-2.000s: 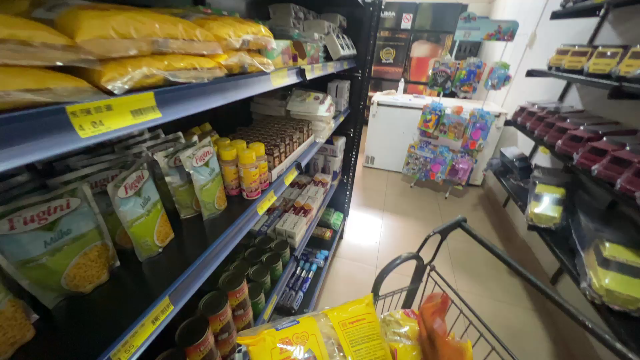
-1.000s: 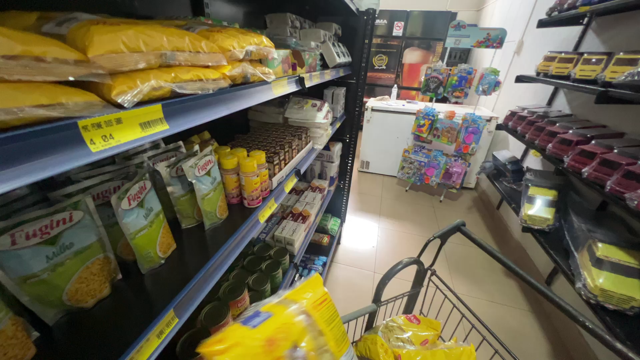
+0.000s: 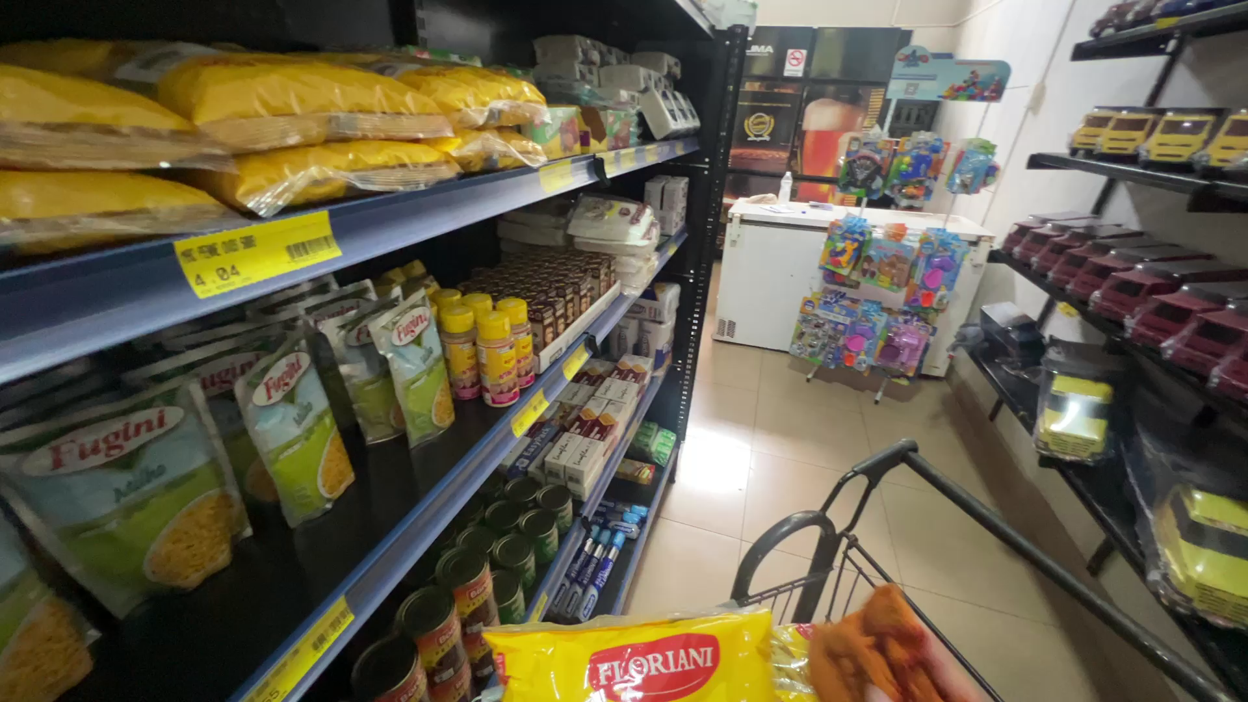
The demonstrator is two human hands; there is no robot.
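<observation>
A yellow plastic Floriani food bag lies across the bottom edge, its lower part cut off. At its right end is my right hand, orange-tinted and blurred with curled fingers; its grip is not clear. Part of another yellow bag shows between them. My left hand is not in view. Behind the bags stands the metal shopping cart with its dark handle bar.
Left shelves hold yellow bags, Fugini pouches, yellow-capped bottles and cans. A white chest freezer stands behind a rack of toys. Toy trucks line the right shelves, beside the tiled floor.
One second ago a yellow bag was tilted and blurred at the bottom, with yellow bags showing in the cart. Now a bag lies flatter there, and my right hand is back in view.
</observation>
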